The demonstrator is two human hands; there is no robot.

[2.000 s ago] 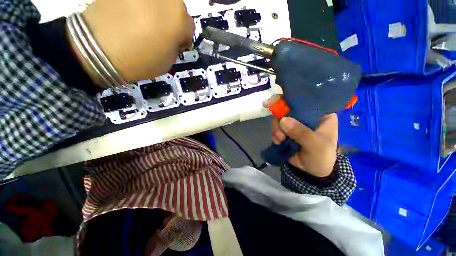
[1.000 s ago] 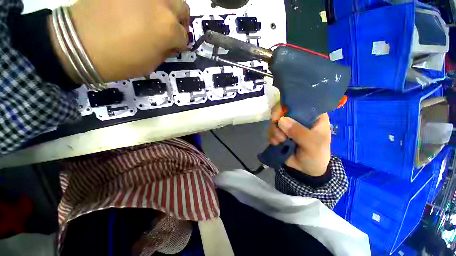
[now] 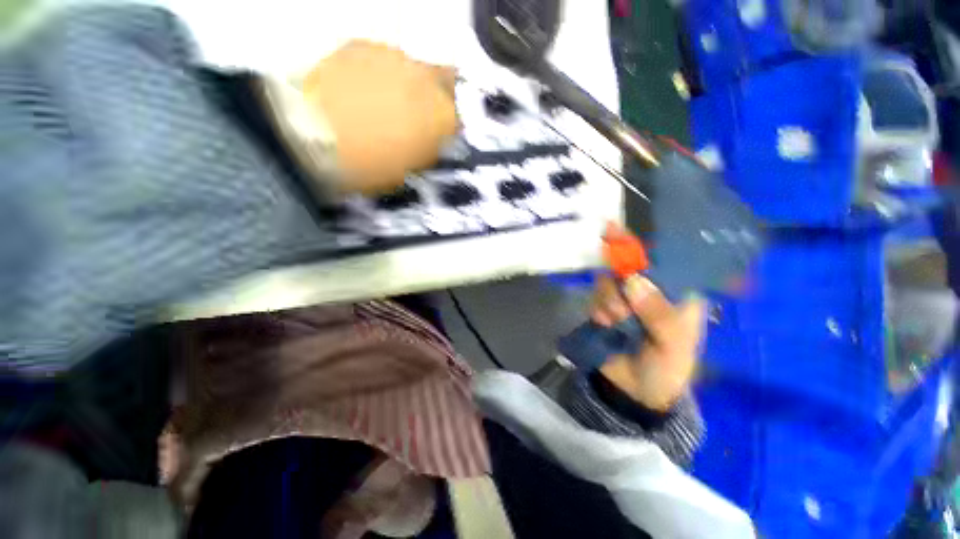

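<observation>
My right hand (image 3: 655,342) is closed around the handle of the dark blue-grey soldering gun (image 3: 700,226), below its orange trigger. The gun's metal barrel (image 3: 579,97) points up and left, its end over the dark round dish (image 3: 518,30) at the board's far side. The thinner feed tube (image 3: 595,158) runs beside it. My left hand (image 3: 384,116) is blurred, over the left part of the two rows of white-and-black electrical units (image 3: 460,194). Its fingertips are hidden, so what it holds cannot be told.
The white board's pale front edge (image 3: 390,278) runs across the middle. A dark green surface (image 3: 650,79) lies right of the board. Blue bins (image 3: 805,326) with white labels are stacked at the right. A black cord (image 3: 474,328) hangs below the board.
The gun's barrel end has moved from beside my left fingers, among the units, up and right to the dark dish. My left hand has shifted right and down in the picture. The view is blurred.
</observation>
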